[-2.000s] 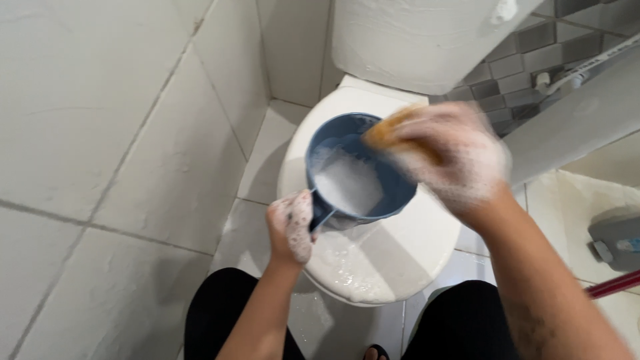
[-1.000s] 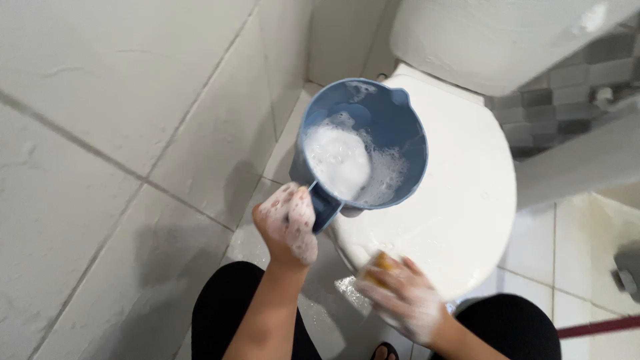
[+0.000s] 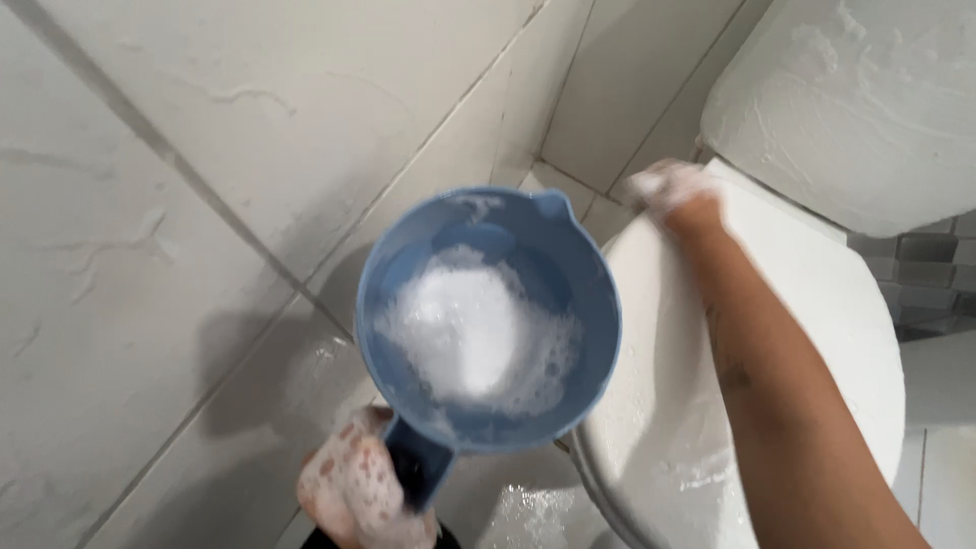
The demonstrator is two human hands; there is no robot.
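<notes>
My left hand (image 3: 366, 480), covered in suds, grips the handle of a blue plastic dipper (image 3: 591, 305). White foam (image 3: 465, 328) floats on the liquid inside it. The dipper is held up beside the closed white toilet lid (image 3: 808, 290). Blurred and soapy, my right hand (image 3: 675, 187) is at the back left edge of the toilet, near the hinge side. What lies under its fingers is hidden, and the sponge seen earlier does not show.
The toilet tank (image 3: 846, 114), streaked with suds, stands at the upper right. A tiled wall (image 3: 229, 152) runs close along the left. Wet floor (image 3: 526, 511) shows below the dipper, and grey mosaic tiles (image 3: 926, 259) are at the right.
My right hand has moved from the front edge of the lid to its back left side. The dipper, over the lid at first, is now left of it. The view has shifted left.
</notes>
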